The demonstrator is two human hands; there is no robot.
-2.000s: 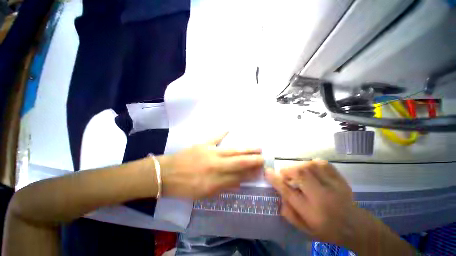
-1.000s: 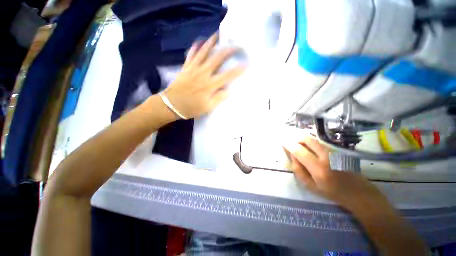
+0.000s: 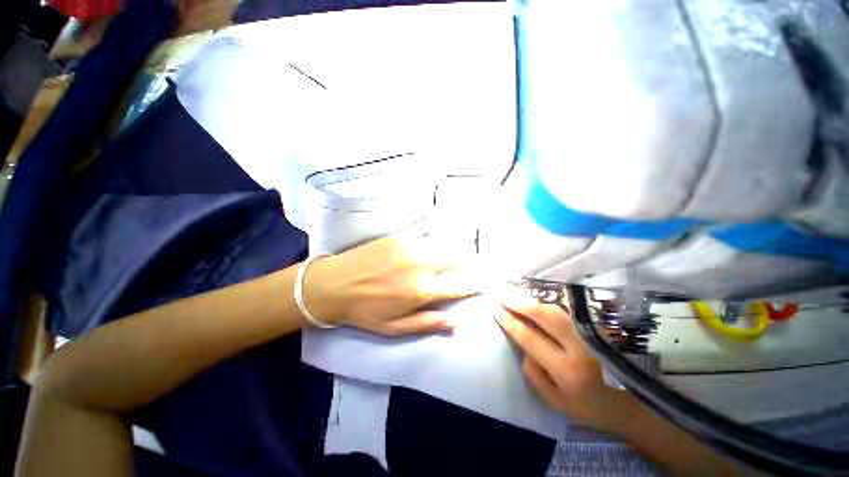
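A white cloth piece (image 3: 400, 359) lies over a dark navy panel (image 3: 209, 252), with a folded edge and dark stitch lines near its upper part. My left hand (image 3: 386, 284) lies flat on the white cloth, fingers pointing at the needle area, a pale band on the wrist. My right hand (image 3: 559, 359) rests at the right part of the cloth, fingertips close to the left ones by the presser foot (image 3: 545, 291). Glare hides the needle and the fingertips' exact contact. A pale strip (image 3: 358, 419) shows on the navy below.
The white sewing machine head (image 3: 614, 112) with a blue stripe fills the upper right. A black cable (image 3: 642, 387) curves past my right hand. Yellow (image 3: 735, 326) and red rings (image 3: 780, 311) lie right of it. Part of the ruler edge (image 3: 605, 452) shows at the lower right.
The navy panel and white cloth have been turned and now reach over the table's front edge. My left hand has moved down and right onto the cloth, near my right hand. The view has shifted.
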